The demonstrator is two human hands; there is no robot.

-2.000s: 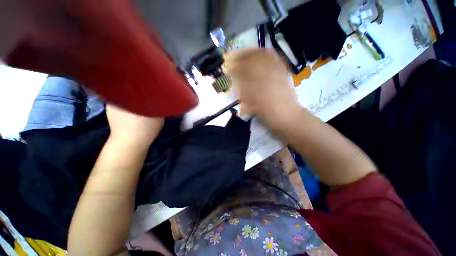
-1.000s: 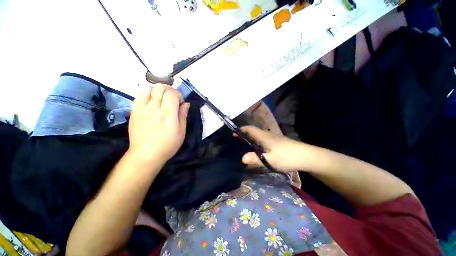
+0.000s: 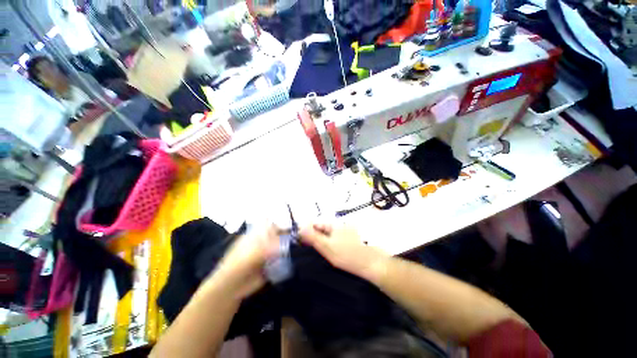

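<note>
The black garment piece [image 3: 328, 294] with a blurred blue-grey part [image 3: 279, 260] lies across the front table edge and the wearer's lap. My left hand [image 3: 255, 255] grips it at the left of the blue-grey part. My right hand [image 3: 335, 245] grips the black cloth just to the right. A thin dark strip or thread end [image 3: 291, 213] sticks up between the hands. Both hands are blurred. The scissors [image 3: 388, 192] with black handles lie on the table beside the sewing machine [image 3: 412, 115], out of my hands.
A black scrap [image 3: 434, 159] and a green tool [image 3: 501, 170] lie right of the scissors. A bright pink basket [image 3: 149, 192] with black pieces stands at left on a yellow covering [image 3: 183, 199]. Paler baskets [image 3: 260, 103] stand behind. A person [image 3: 52, 77] is at far left.
The view has risen to show the whole machine. The scissors have gone from my right hand to the table. My right hand now holds the cloth, and both hands are close together.
</note>
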